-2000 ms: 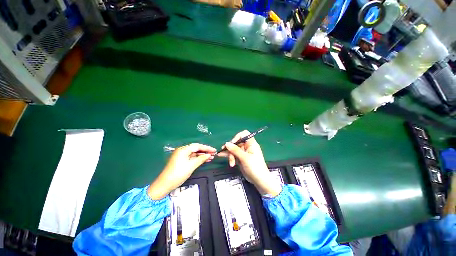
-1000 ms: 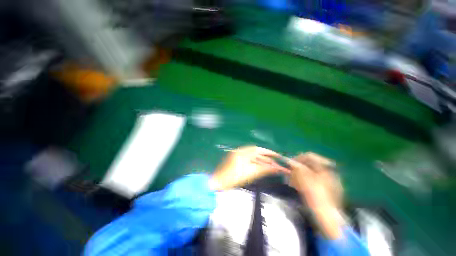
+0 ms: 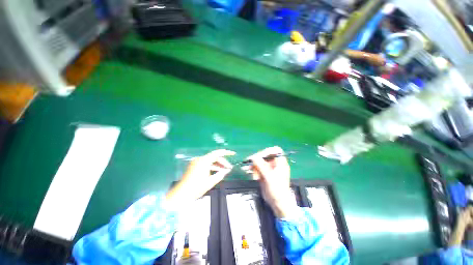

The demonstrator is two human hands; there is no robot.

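Observation:
My right hand (image 3: 272,173) holds dark tweezers (image 3: 259,159), their tip pointing left toward my left hand. My left hand (image 3: 202,173) is just left of the tip, with thumb and index fingertips slightly apart; blur hides whether a tiny clear part is between them. Both hands are above the far edge of a black foam tray (image 3: 220,220). Its pockets hold silver-white phone assemblies (image 3: 244,215), with an orange and black flex cable (image 3: 245,241) on one. A small heap of clear parts (image 3: 219,138) lies beyond my hands.
A round clear cup of whitish bits (image 3: 155,128) stands at the left, beside a long white sheet (image 3: 78,178). A plastic-wrapped post (image 3: 384,127) leans at the right. Another black tray (image 3: 436,199) lies far right, near another person's arm (image 3: 459,227). Black trays (image 3: 162,20) sit at the back left.
The view swung left with blur and has come back. My hands, close together before, now have a small gap between their fingertips. The tweezers remain in my right hand.

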